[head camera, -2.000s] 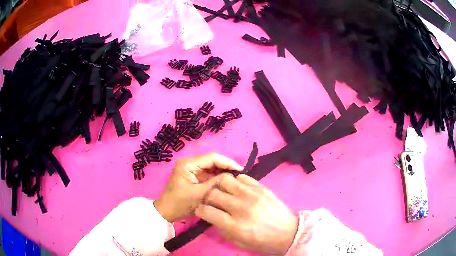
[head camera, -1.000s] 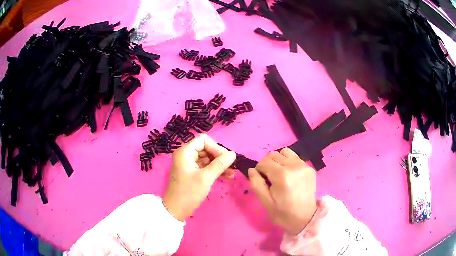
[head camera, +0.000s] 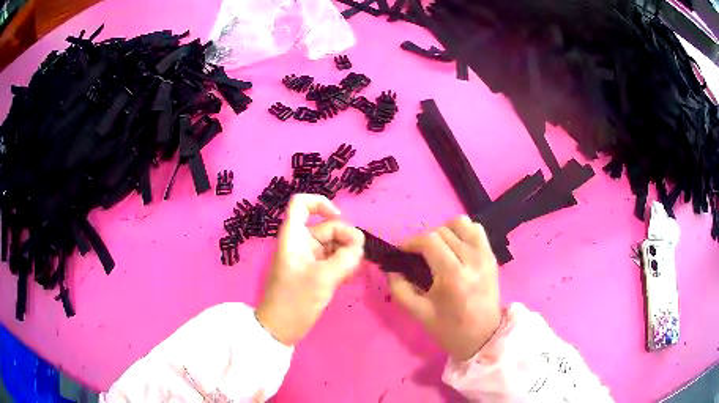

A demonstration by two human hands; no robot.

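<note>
A black webbing strap [head camera: 385, 253] is stretched between my two hands, above the pink table. My left hand [head camera: 309, 271] pinches its left end with thumb and fingers; whether a buckle is in those fingers is hidden. My right hand [head camera: 455, 288] is closed round the strap's right part. Loose black buckles [head camera: 277, 198] lie just beyond my left hand, and a second cluster [head camera: 331, 98] lies farther back. Several loose strips [head camera: 530, 206] lie crossed just beyond and right of my right hand.
A shaggy strap pile [head camera: 94, 142] covers the left of the pink table [head camera: 583, 315]. A large strap heap [head camera: 568, 63] fills the upper right. A crumpled clear bag [head camera: 276, 30] lies at the top. A smartphone [head camera: 659, 303] lies at the right edge. Something blue [head camera: 27, 366] shows lower left.
My hands have parted from their closed-together pose two seconds ago, with the strap now stretched between them. Since one second ago they have shifted only slightly. The view has shifted a little.
</note>
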